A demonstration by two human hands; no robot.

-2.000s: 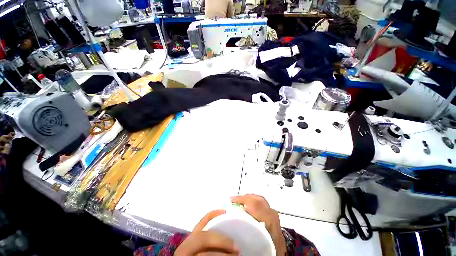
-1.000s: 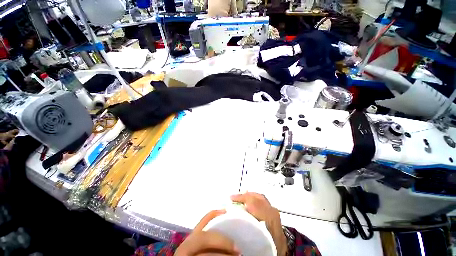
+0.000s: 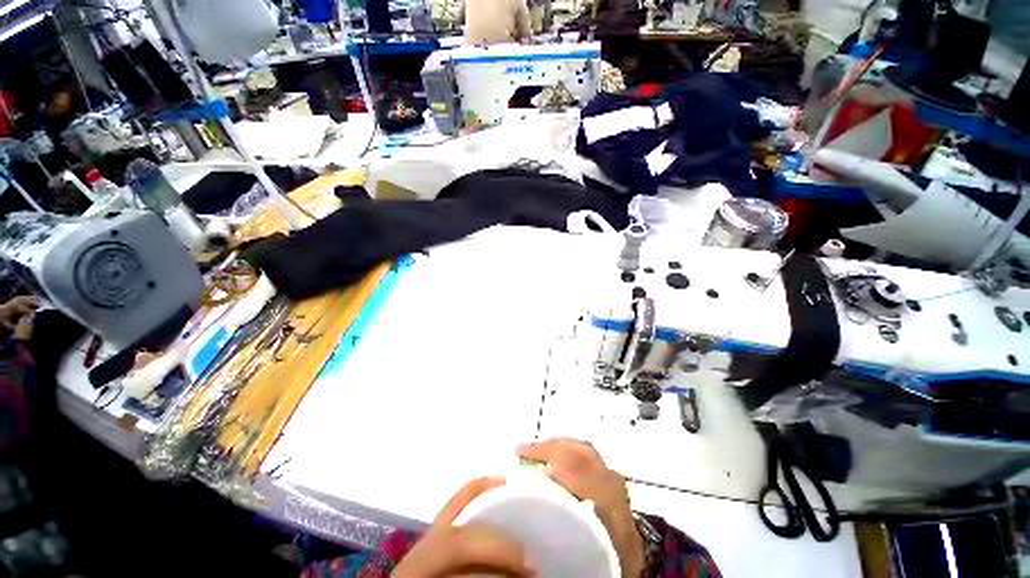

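Note:
A pale round cup [image 3: 556, 522] is at the bottom centre, its white top seen from above. My left hand [image 3: 463, 544] holds its left side, with fingers across the near part of the top; the wrist is cut off by the lower edge. My right hand [image 3: 590, 480] is closed round its far right side. The white sewing machine [image 3: 723, 296] stands right of the hands, its needle area [image 3: 621, 359] above and right of the cup. Black cloth [image 3: 395, 231] lies heaped across the back of the table.
Black-handled scissors [image 3: 800, 497] lie right of the hands. A black strip [image 3: 811, 322] drapes over the machine head. A metal tin [image 3: 748, 222] and navy garments [image 3: 678, 130] are behind it. A brown board [image 3: 296, 373] and a grey-white motor end [image 3: 119, 277] are at left. A person's hand [image 3: 17, 316] shows at the far left.
The cup and both my hands keep nearly the same place and hold. At the far left edge, another person's hand and sleeve show more clearly than before.

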